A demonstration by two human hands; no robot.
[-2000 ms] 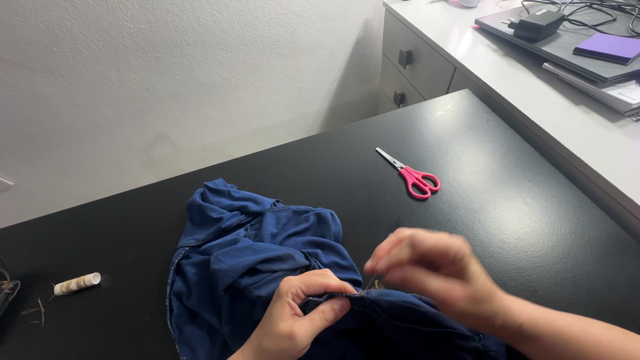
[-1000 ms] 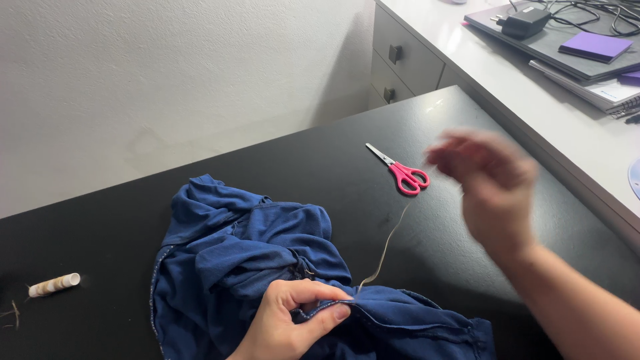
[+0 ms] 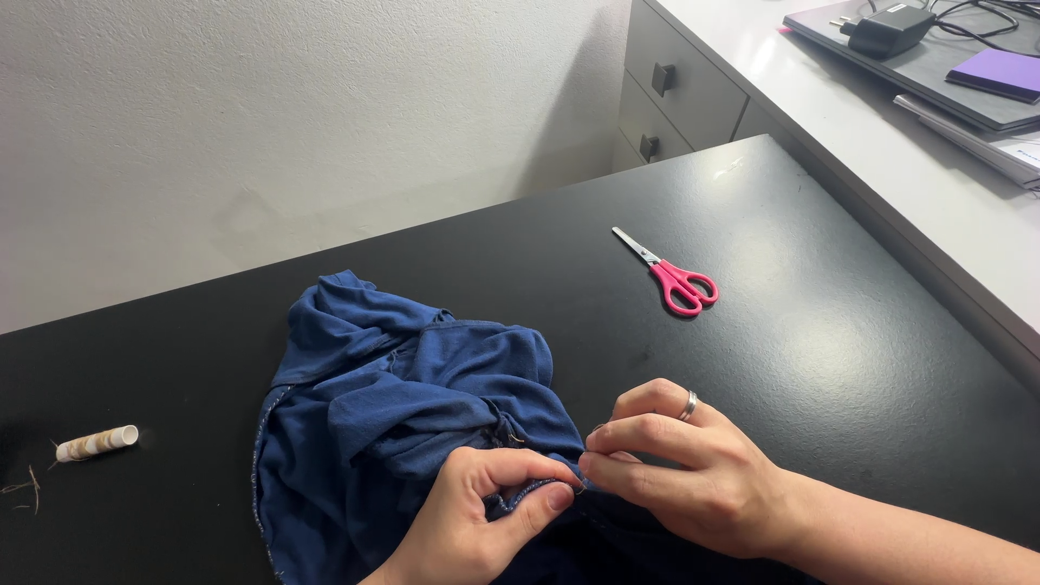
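A crumpled blue garment [image 3: 406,406] with overlocked seams lies on the black table. My left hand [image 3: 496,508] pinches a folded seam edge of it between thumb and forefinger. Right beside it, my right hand [image 3: 682,463], wearing a ring, has its thumb and fingers drawn together at the same seam. A bit of light thread shows near the fingertips; whether a needle is between them cannot be seen. Scissors with pink handles [image 3: 681,288] lie beyond my right hand. At the far left rests a small white tube wound with beige thread [image 3: 97,444].
Loose thread scraps [image 3: 32,490] lie by the tube. A white wall [image 3: 284,122] runs behind the black table [image 3: 504,252]. Along the right stands a white desk [image 3: 780,81] with drawers, holding a black power adapter [image 3: 892,31], cables, a purple pad [image 3: 999,75] and papers.
My right hand rose away from the garment, with a length of thread stretching below it, and is now back down at the seam beside my left hand. The left hand keeps its pinch.
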